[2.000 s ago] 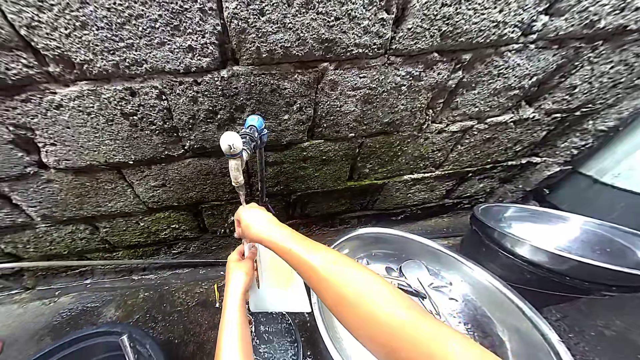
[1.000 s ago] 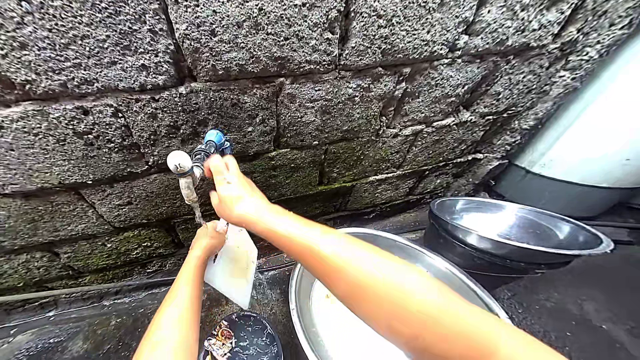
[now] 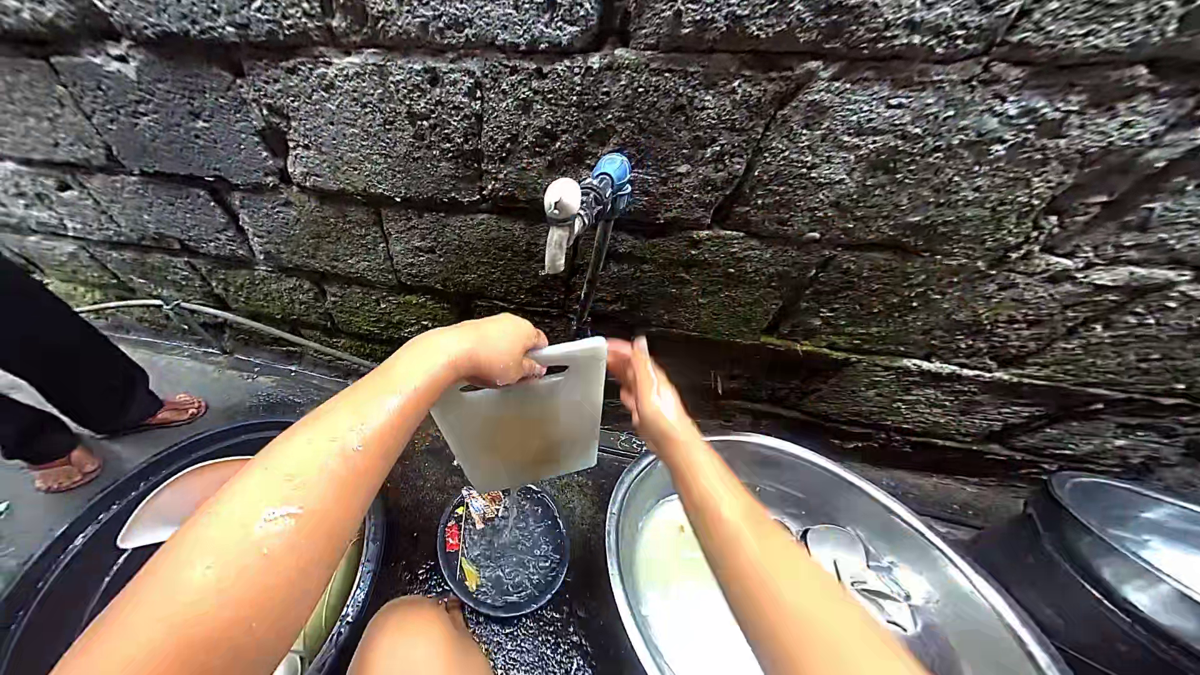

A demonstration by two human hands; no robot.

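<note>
My left hand [image 3: 497,349] grips a white plastic cutting board [image 3: 525,427] by its handle slot, with the board hanging below a wall tap [image 3: 560,220]. A brownish patch marks the board's face. Beside the board's right edge is my right hand [image 3: 649,389], fingers extended and holding nothing; whether it touches the edge is unclear. Water runs off the board's lower edge into a small dark basin [image 3: 503,605] holding water, a red and yellow wrapper and other scraps.
A large metal basin [image 3: 825,459] with spoons [image 3: 881,591] lies to the right, a metal basin on a dark tub [image 3: 1078,497] farther right. At left, a black tub [image 3: 216,436] holds dishes; a person's sandalled feet [image 3: 70,469] stand beyond. A hose [image 3: 244,321] runs along the block wall.
My right hand has come down from the tap to beside the board. My left hand now holds the board by its slot. The view has shifted left, bringing the black tub and a person's feet into sight.
</note>
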